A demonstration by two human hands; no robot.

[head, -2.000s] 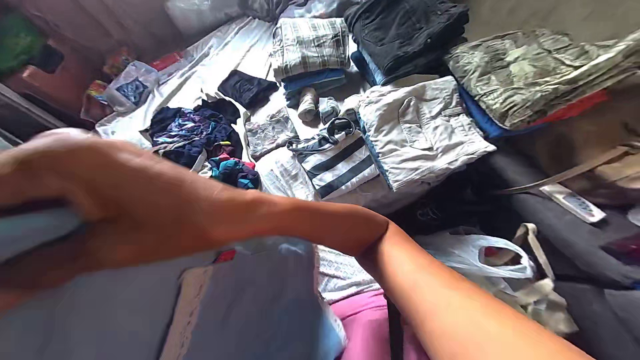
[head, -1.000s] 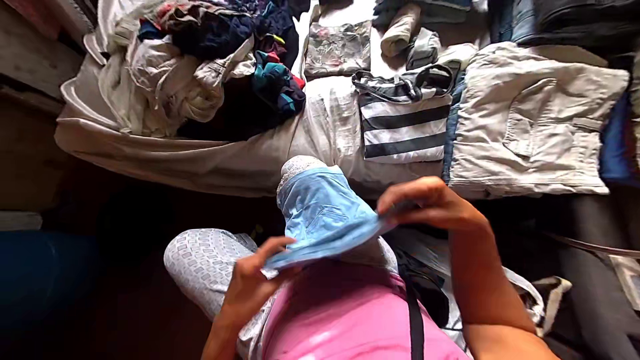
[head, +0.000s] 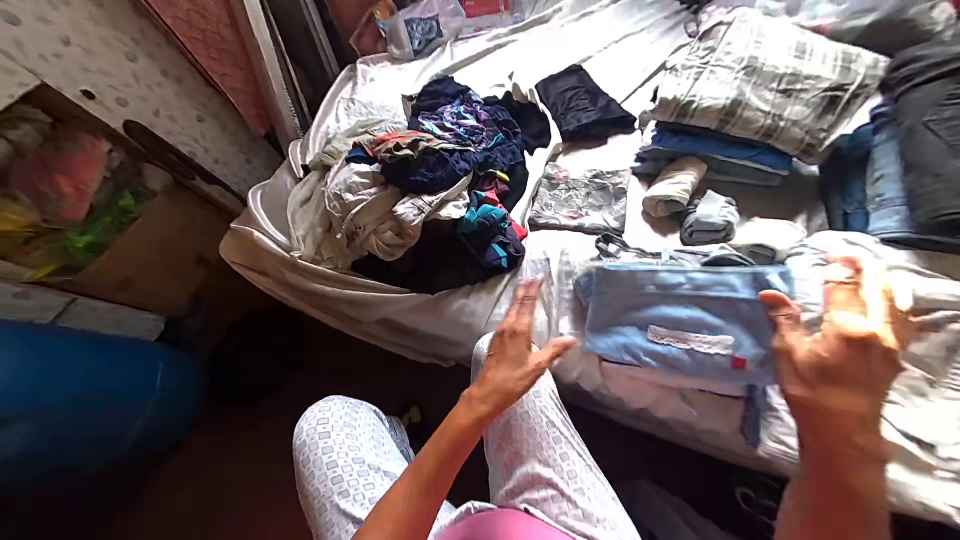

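Note:
A folded light-blue garment point(head: 679, 322) with a strip of pale trim and a small red tag lies at the bed's near edge, on top of the striped garment, which it mostly covers. My left hand point(head: 517, 349) is just left of it, fingers apart and holding nothing. My right hand point(head: 840, 345) is at its right edge, fingers spread and partly blurred; whether it touches the cloth I cannot tell. Behind the blue garment lie a rolled beige cloth point(head: 675, 186) and a rolled grey cloth point(head: 709, 217). A folded grey patterned garment point(head: 581, 199) lies to their left.
A loose heap of clothes point(head: 450, 165) lies on the bed's left part. A folded black garment point(head: 585, 103), a plaid garment point(head: 765, 82) on blue ones, and dark trousers point(head: 930, 142) lie farther back. A blue rounded container point(head: 90, 397) stands at lower left.
The light-blue garment, held in both hands over my lap a second ago, now lies folded on the striped garment. My left hand has let go of it. The view has shifted.

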